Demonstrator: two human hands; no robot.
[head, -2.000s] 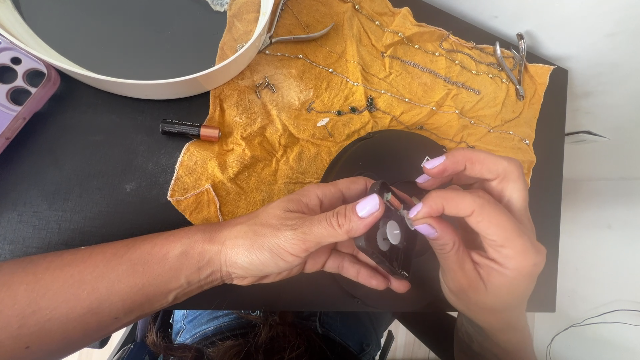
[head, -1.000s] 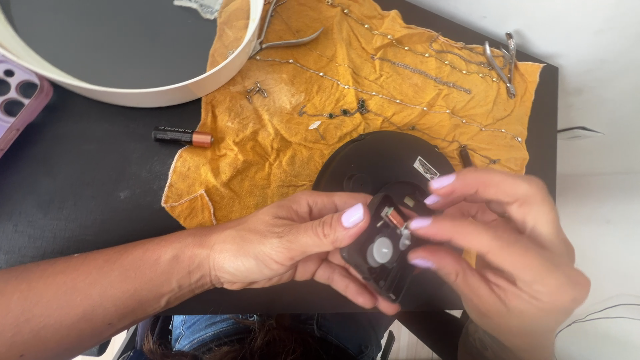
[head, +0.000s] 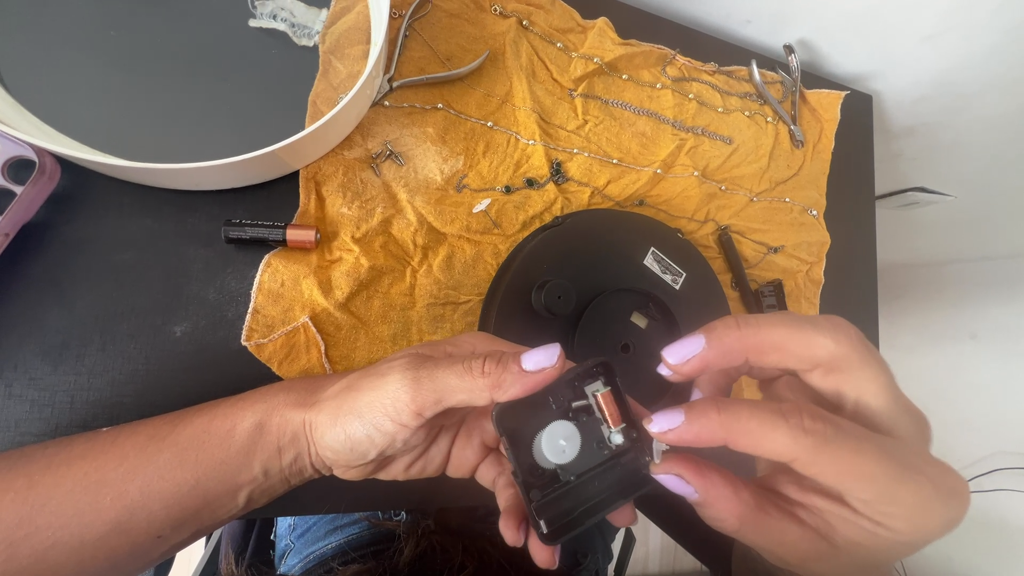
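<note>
My left hand (head: 448, 408) holds an opened black clock movement (head: 552, 496), its inside facing up. White plastic gears (head: 558, 444) sit in the housing, and a copper wire coil (head: 609, 408) lies near its upper right. Just right of the housing, my right hand (head: 808, 432) pinches a small whitish plastic part (head: 659, 450) between thumb and a finger. Behind both hands is a round black clock back (head: 544, 248) with a recess and a small label.
A yellow cloth (head: 384, 288) carries several chains (head: 664, 120), screws (head: 387, 157) and cutting pliers (head: 780, 96). More pliers (head: 436, 78) lie beside a white ring frame (head: 240, 164). A battery (head: 270, 234) rests at the cloth's left edge; a phone (head: 24, 188) is far left.
My right hand has drawn away from the inside of the movement to its right side with the small part. The movement's inside now faces the camera more openly.
</note>
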